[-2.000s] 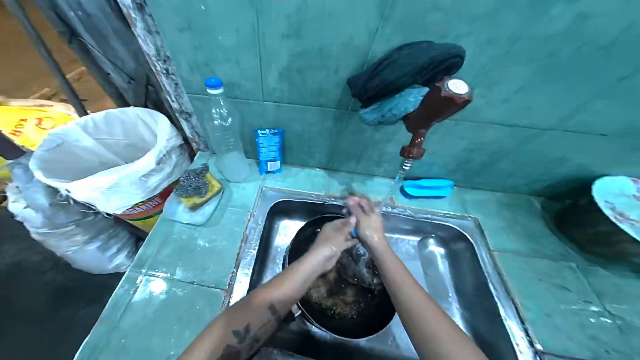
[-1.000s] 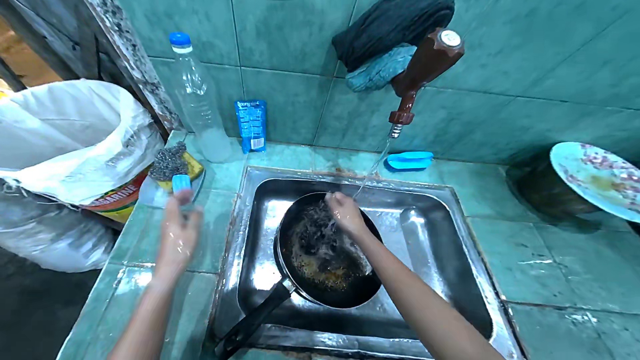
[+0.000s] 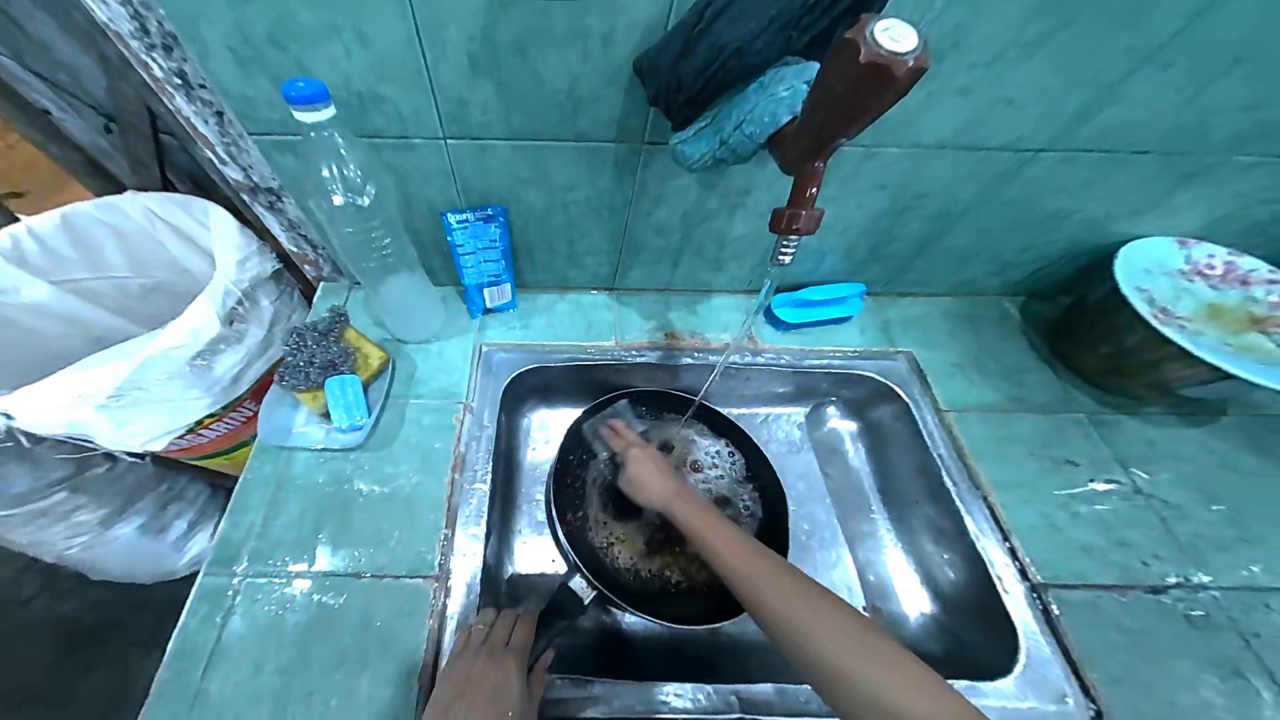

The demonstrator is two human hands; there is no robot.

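A black frying pan [image 3: 640, 590] lies in the stainless steel sink [image 3: 940, 540], with foamy, dirty water inside. My right hand [image 3: 645, 470] presses a greyish scrubbing pad [image 3: 612, 425] against the pan's upper left inside. Beside the pan's black handle [image 3: 562, 612], my left hand [image 3: 495, 665] rests at the sink's front left edge; its grip is partly hidden. Water runs from the brown faucet [image 3: 797, 220] into the pan. On the left counter, a clear dish [image 3: 290, 428] holds a steel wool scrubber [image 3: 318, 350], a yellow sponge [image 3: 368, 358] and a blue soap bar [image 3: 347, 402].
Behind the sink stand a plastic bottle [image 3: 375, 240], a blue sachet [image 3: 480, 262] and a light-blue plastic object [image 3: 818, 304]. Dark cloth [image 3: 740, 50] hangs by the faucet. A floral plate [image 3: 1150, 285] tops a dark pot [image 3: 1100, 340] at right. A white sack [image 3: 110, 320] is left.
My left hand has moved from the blue soap at the dish down to beside the pan handle. My right hand has shifted to the pan's upper left inside.
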